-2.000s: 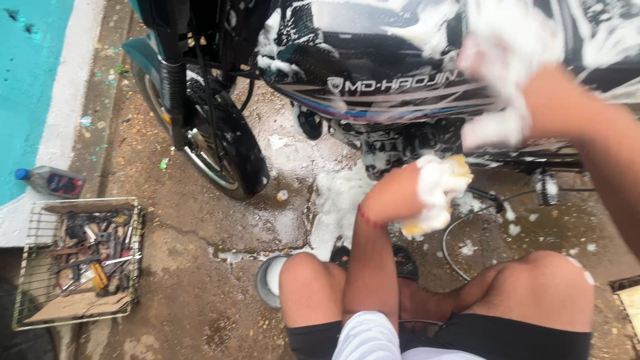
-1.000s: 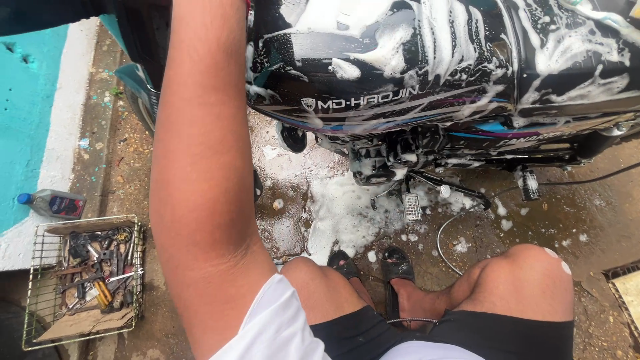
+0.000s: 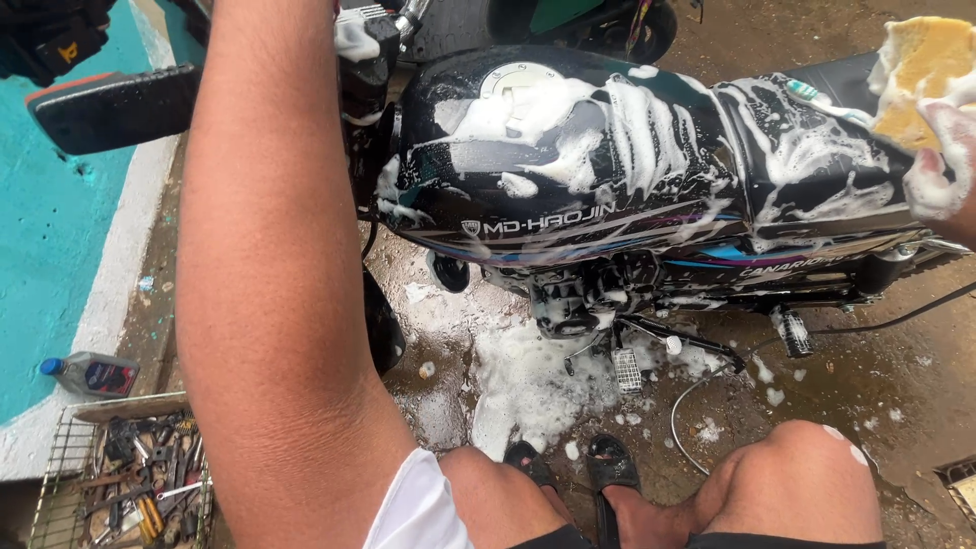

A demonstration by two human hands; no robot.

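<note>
A black motorcycle's fuel tank (image 3: 457, 183), streaked with white foam, fills the middle of the head view. At the right edge, my foam-covered right hand (image 3: 945, 164) holds a yellow sponge (image 3: 926, 69) above the seat (image 3: 831, 75). A toothbrush (image 3: 827, 103) with a green and white head lies on the foamy rear part beside the sponge. My left arm reaches up across the left of the view, past the front of the tank; its hand is outside the frame.
A wire basket of tools (image 3: 126, 488) and a plastic bottle with a blue cap (image 3: 91, 375) stand at lower left. A mirror (image 3: 114, 107) juts out at upper left. Foam (image 3: 526, 389) covers wet ground near my sandals. A thin cable (image 3: 675, 427) curves below the footrest (image 3: 794, 332).
My left arm, bent low over my knees two seconds ago, now stretches upward at left. The sponge in my right hand has come into view at right. The view has shifted noticeably.
</note>
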